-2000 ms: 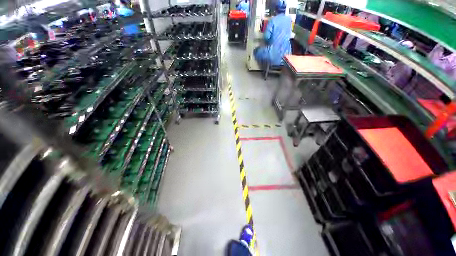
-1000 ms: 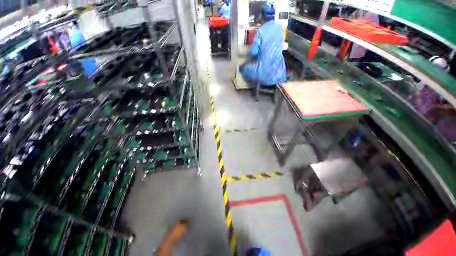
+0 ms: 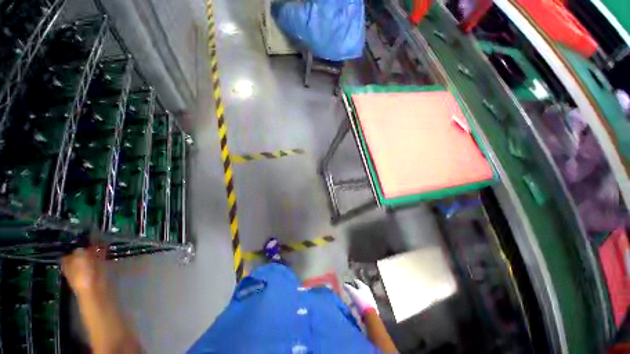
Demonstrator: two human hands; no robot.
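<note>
My left hand (image 3: 81, 268) is bare and blurred at the lower left, at the lower corner of a wire board rack (image 3: 110, 145). A dark patch shows at its fingertips; whether it touches or grips anything cannot be told. My right hand (image 3: 360, 296) wears a white glove with a pinkish cuff. It hangs low beside my blue smock, left of the stool, fingers apart, nothing seen in it. The red mat (image 3: 421, 145) lies on a green-edged table ahead to the right, with a small white strip (image 3: 461, 124) near its conveyor side.
A metal-topped stool (image 3: 416, 282) stands at lower right before the table. The green conveyor (image 3: 511, 145) carries boards along the right. A seated person in a blue smock (image 3: 325, 28) is at the top. Yellow-black floor tape (image 3: 224, 148) runs between the racks and table.
The table, stool and seated person appear nearer. The black totes have left the view. My left arm shows more fully beside the rack, and my gloved right hand has come into view.
</note>
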